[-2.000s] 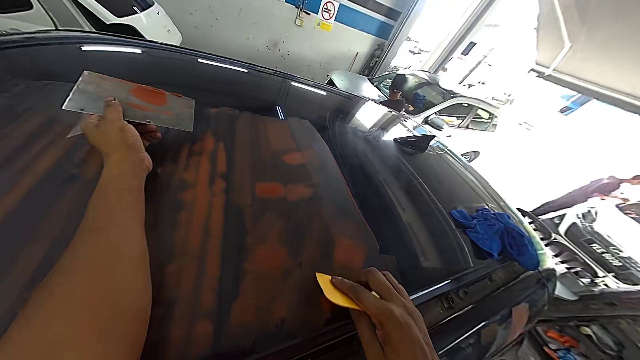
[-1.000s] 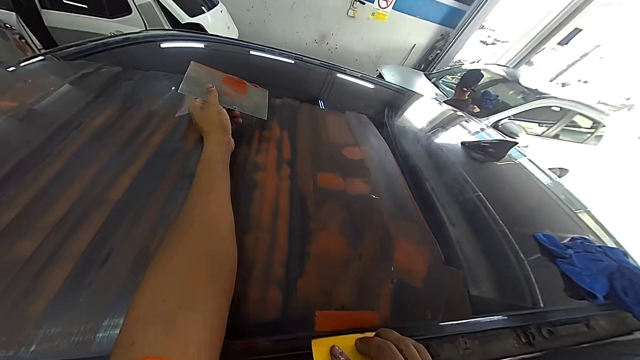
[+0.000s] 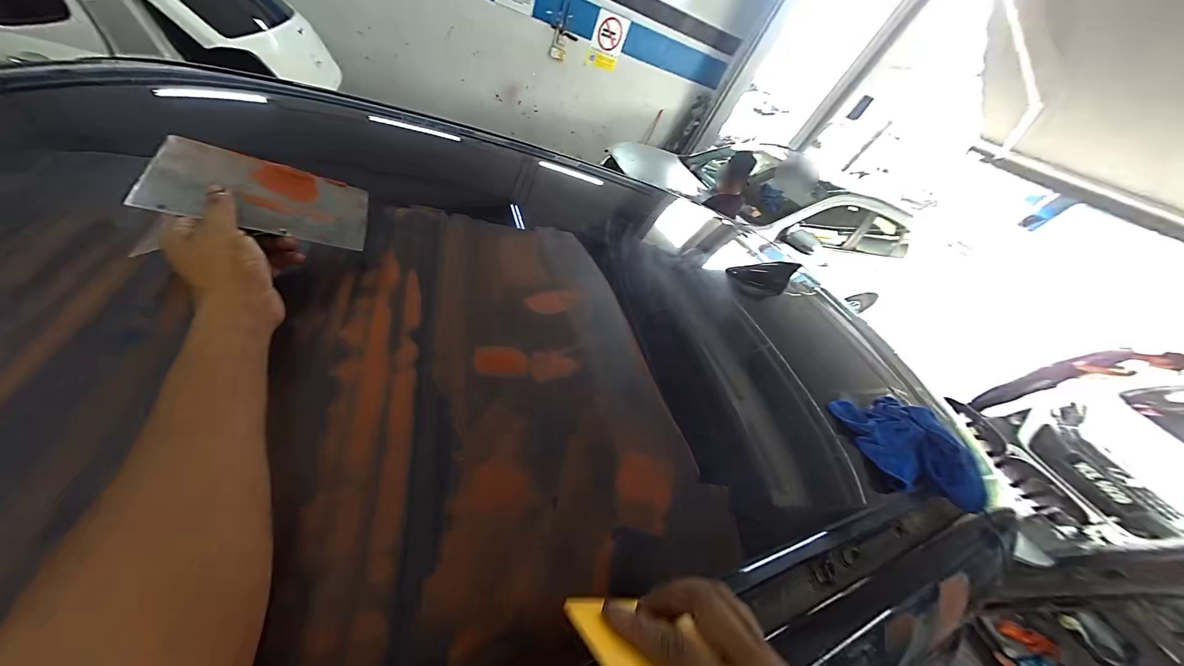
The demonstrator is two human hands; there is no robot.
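My left hand (image 3: 222,245) grips a flat metal plate (image 3: 208,190) with orange-red putty smeared on its face; the corner of a second thin plate shows beneath it. Both are held above the dark car roof (image 3: 546,425), whose surface bears dull sanded areas and orange-red putty streaks and patches. At the lower edge of the view, my right hand (image 3: 694,624) holds a yellow spreader (image 3: 601,629) over the near side of the roof. The spreader's lower part is cut off by the frame, and whether it touches the roof I cannot tell.
A blue cloth (image 3: 911,449) lies on the roof near its right edge, and a black shark-fin antenna (image 3: 763,277) stands beyond it. Parked cars (image 3: 851,227) and people (image 3: 731,185) are in the background. A white car (image 3: 250,37) stands by the wall at upper left.
My right hand and the yellow spreader were at the roof's near edge beside a fresh-looking orange patch one second ago; that spot now shows dark. The left hand keeps its hold on the plate. The view has shifted.
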